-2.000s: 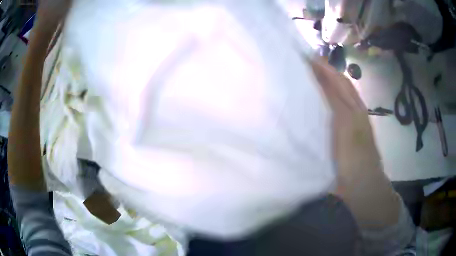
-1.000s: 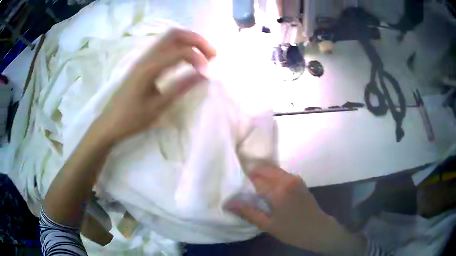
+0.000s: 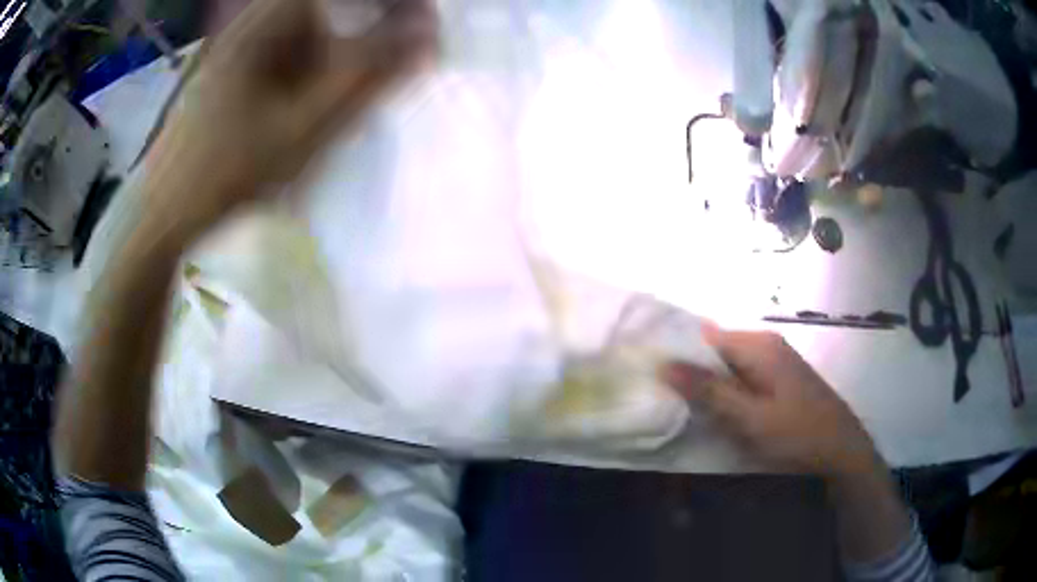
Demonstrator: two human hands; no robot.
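A white garment piece (image 3: 455, 250) is stretched between my hands over the left part of the white tabletop, blurred by motion. My left hand (image 3: 330, 57) is raised at the upper left and holds the cloth's upper part; its fingers are blurred. My right hand (image 3: 773, 392) pinches the cloth's lower right edge near the table's front edge. The presser foot and needle area (image 3: 779, 205) of the sewing machine (image 3: 932, 91) is brightly lit, to the upper right of the cloth, and the cloth is away from it.
Dark shears (image 3: 946, 301) and a slim pinkish tool (image 3: 1010, 358) lie at right. A thin dark strip (image 3: 836, 321) and a round dark disc (image 3: 827, 234) lie near the needle. Below the table edge at left are heaped white cloth (image 3: 398, 523) and brown cards (image 3: 259, 508).
My left hand has risen up and left with the cloth, which was bunched and is now spread taller. My right hand has shifted right, still gripping cloth. The view has shifted, showing more of the machine.
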